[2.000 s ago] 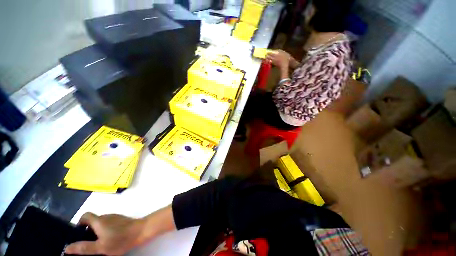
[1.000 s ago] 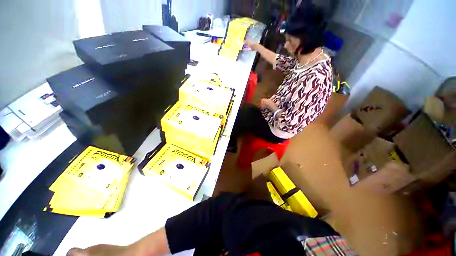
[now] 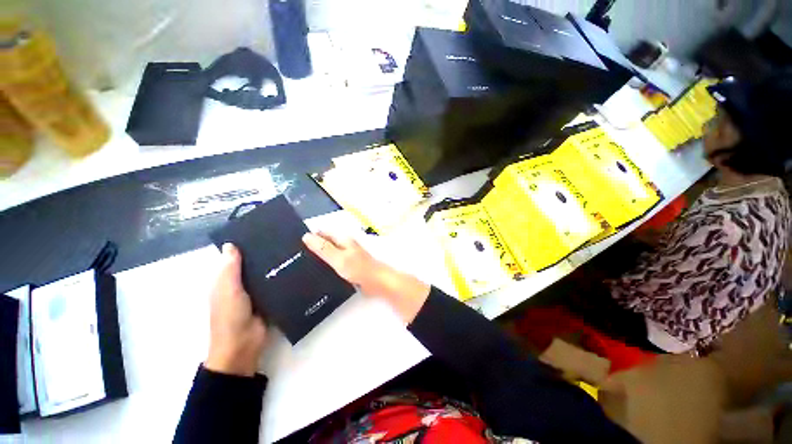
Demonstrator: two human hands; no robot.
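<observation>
A black retail box (image 3: 285,267) with small pale print and a black loop at its top end is held tilted above the white table. My left hand (image 3: 236,316) holds its left edge. My right hand (image 3: 352,267) is on its right edge, fingers over the top face. White inner trays (image 3: 68,347) with black rims stand at the lower left, with a black loop above them. Yellow printed sleeves (image 3: 379,186) lie fanned right of the box. Yellow retail boxes (image 3: 547,212) stand in an overlapping row further right.
Clear plastic bags (image 3: 227,192) lie on the dark mat (image 3: 52,227). A small black box (image 3: 168,104) and a curled black strap (image 3: 247,78) are behind. Large black boxes (image 3: 447,95) stand at the back right. Tape rolls (image 3: 52,91) are stacked back left. A person (image 3: 708,260) sits at right.
The view has swung left, bringing the trays, strap and tape rolls into the picture. Both hands are now in view on the black box; earlier only one hand showed, near the lower left.
</observation>
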